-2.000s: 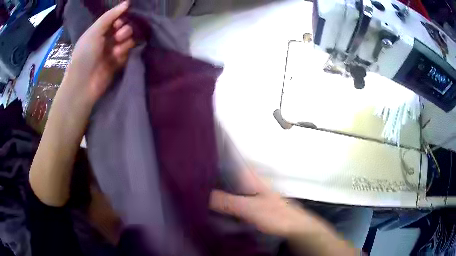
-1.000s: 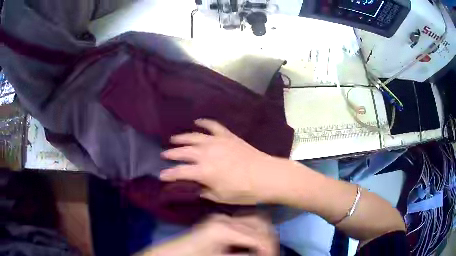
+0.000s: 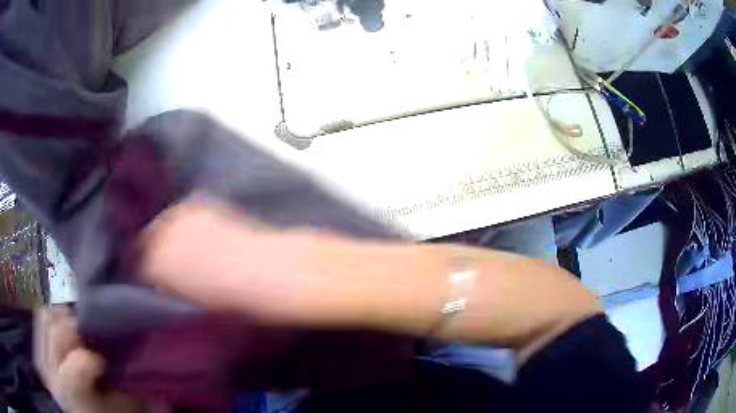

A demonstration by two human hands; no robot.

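Note:
The grey garment panel (image 3: 258, 169) with maroon parts (image 3: 177, 355) lies draped across the left of the table and over its front edge, blurred. My right hand (image 3: 181, 242) is blurred on the garment at the left; its fingers merge with the maroon cloth, so its grip cannot be told. My right forearm, with a bracelet, crosses over the cloth. My left hand (image 3: 71, 363) is blurred at the lower left, its fingers curled at the garment's edge.
The pale machine table (image 3: 387, 161) has a printed scale (image 3: 500, 181) along its front. Part of the machine shows at the top right. A beige cord (image 3: 569, 129) and yellow-green and blue snips (image 3: 617, 97) lie near the pillar. A cut-part bundle (image 3: 702, 274) is at the right.
The garment has shifted left and down, uncovering more of the table front. My right hand has moved left across the cloth. My left hand has moved to the lower left. The view has shifted too.

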